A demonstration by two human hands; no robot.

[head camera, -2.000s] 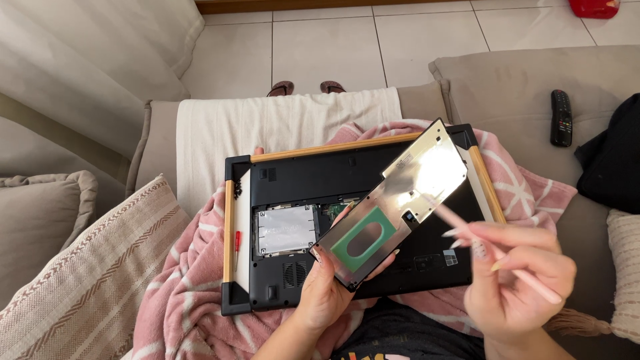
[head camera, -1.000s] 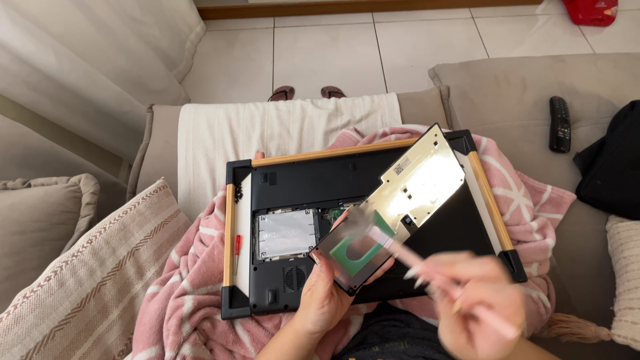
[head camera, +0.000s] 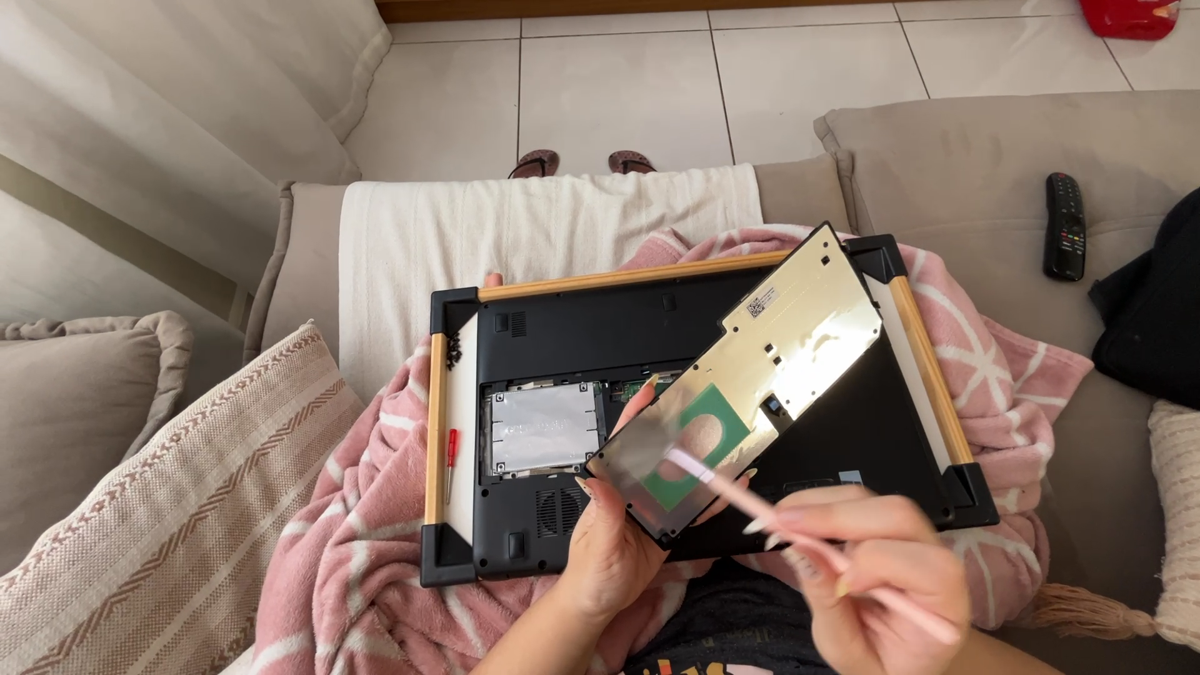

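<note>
My left hand (head camera: 614, 548) grips the lower end of a laptop's bottom cover panel (head camera: 797, 328), its shiny metallic inner side facing up, with a green pad (head camera: 670, 483) stuck near that end. In my right hand (head camera: 872, 562) is a pink-handled brush (head camera: 773, 516); its blurred tip is over the green pad, and contact cannot be told. Beneath the tilted panel lies the upside-down black laptop (head camera: 581, 328), its bay showing a silver drive (head camera: 546, 427). The laptop rests on a wood-edged tray (head camera: 436, 450) with black corners.
A small red screwdriver (head camera: 452, 455) and a cluster of small black screws (head camera: 455, 352) lie on the tray's left strip. A pink patterned blanket (head camera: 347, 525) is under the tray. Cushions (head camera: 169, 506) stand at the left; a remote control (head camera: 1064, 225) lies on the sofa at the right.
My right hand has moved left from its place two seconds ago, bringing the brush from the panel's bright upper part to the green pad. My left hand still holds the panel in about the same place.
</note>
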